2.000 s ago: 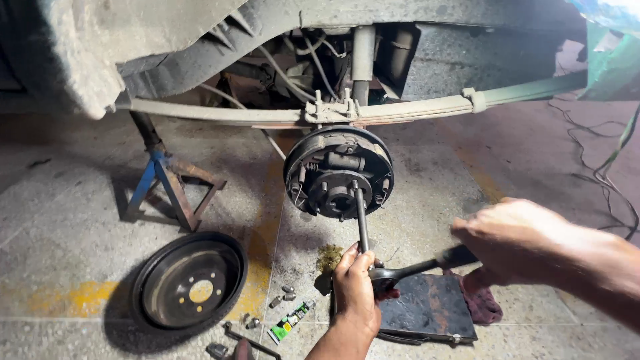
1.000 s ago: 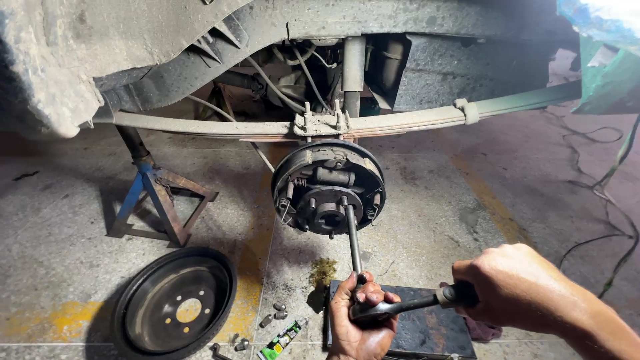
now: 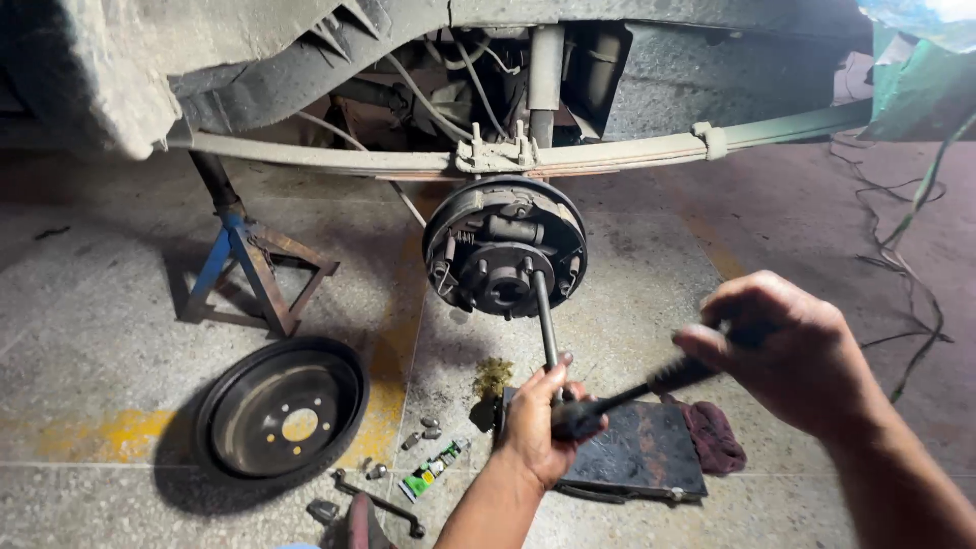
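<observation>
My left hand [image 3: 537, 427] is wrapped around the ratchet's head and the base of a long extension bar [image 3: 546, 320]. The bar reaches up into the wheel hub [image 3: 507, 286], just below a stud at its right side. My right hand [image 3: 770, 351] is closed on the dark handle of the ratchet [image 3: 637, 393] and is somewhat blurred. Around the hub, the open drum brake assembly [image 3: 515, 229] shows its wheel cylinder, springs and shoes under the leaf spring [image 3: 343, 160]. Which fastener the bar's tip meets is hidden.
A brake drum [image 3: 229, 427] lies left on the floor, near a blue jack stand [image 3: 252, 267]. Wheel nuts [image 3: 412, 440], a green tube [image 3: 432, 470] and a wrench [image 3: 381, 503] lie below. A black case [image 3: 633, 450] and dark red cloth [image 3: 717, 438] are behind my hands; cables [image 3: 903, 259] lie right.
My right hand has swung the ratchet handle upward since one second ago. My left hand stays at the ratchet head, and the bar remains at the hub.
</observation>
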